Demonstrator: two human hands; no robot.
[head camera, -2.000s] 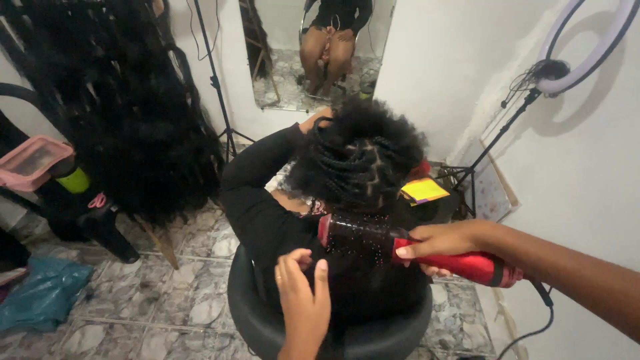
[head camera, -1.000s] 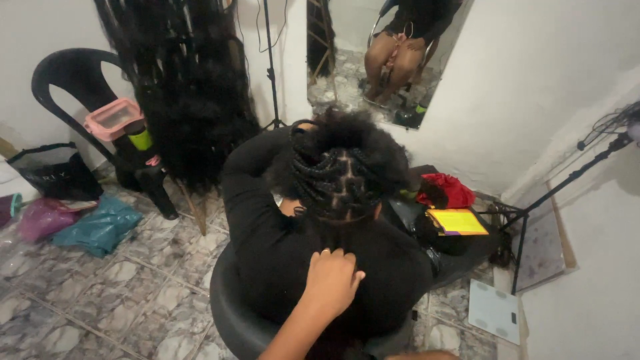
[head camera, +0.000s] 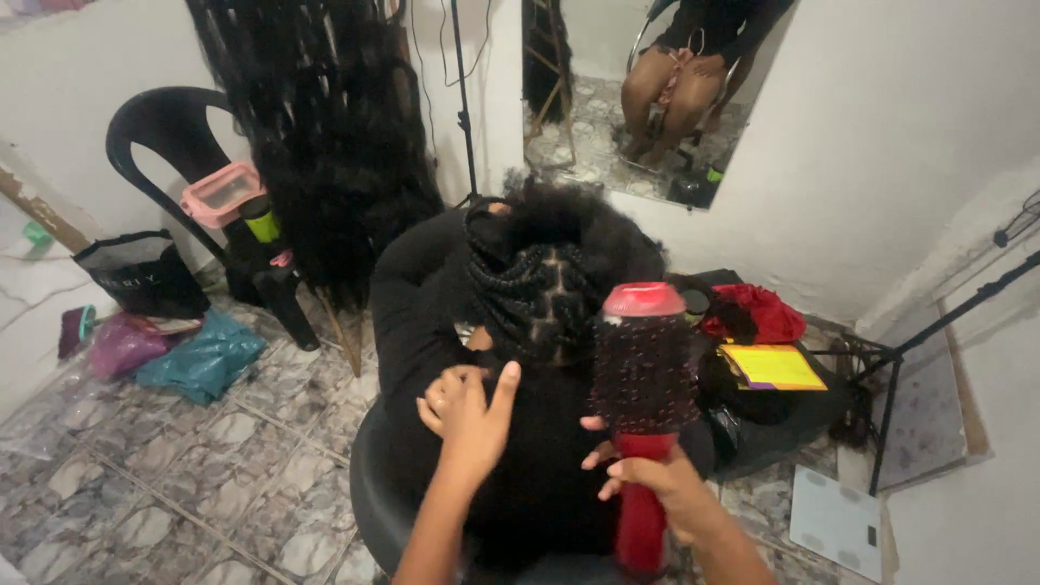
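Observation:
My right hand (head camera: 658, 479) is around the red handle of a hot-air brush (head camera: 646, 366), which stands upright with its dark bristled barrel beside the seated person's head. My left hand (head camera: 471, 410) is raised behind the person's upper back, fingers spread and partly curled, with no tool in it. The person's hair (head camera: 544, 301) is parted at the back; twisted or braided sections lie to the left, and loose, fluffy hair is at the top and right. One arm in a black sleeve (head camera: 414, 276) is lifted to the head.
A black chair (head camera: 175, 122) with a pink container (head camera: 223, 193) stands at left near long hanging hair (head camera: 325, 146). Plastic bags (head camera: 203, 357) lie on the tiled floor. A mirror (head camera: 601, 154) leans ahead. At right are a yellow packet (head camera: 772, 367), a tripod (head camera: 894, 355) and a glass scale (head camera: 835, 520).
The hot-air brush was held sideways behind the person two seconds ago, was out of view a second ago, and is now upright at the right. My left hand has moved left from the person's upper back.

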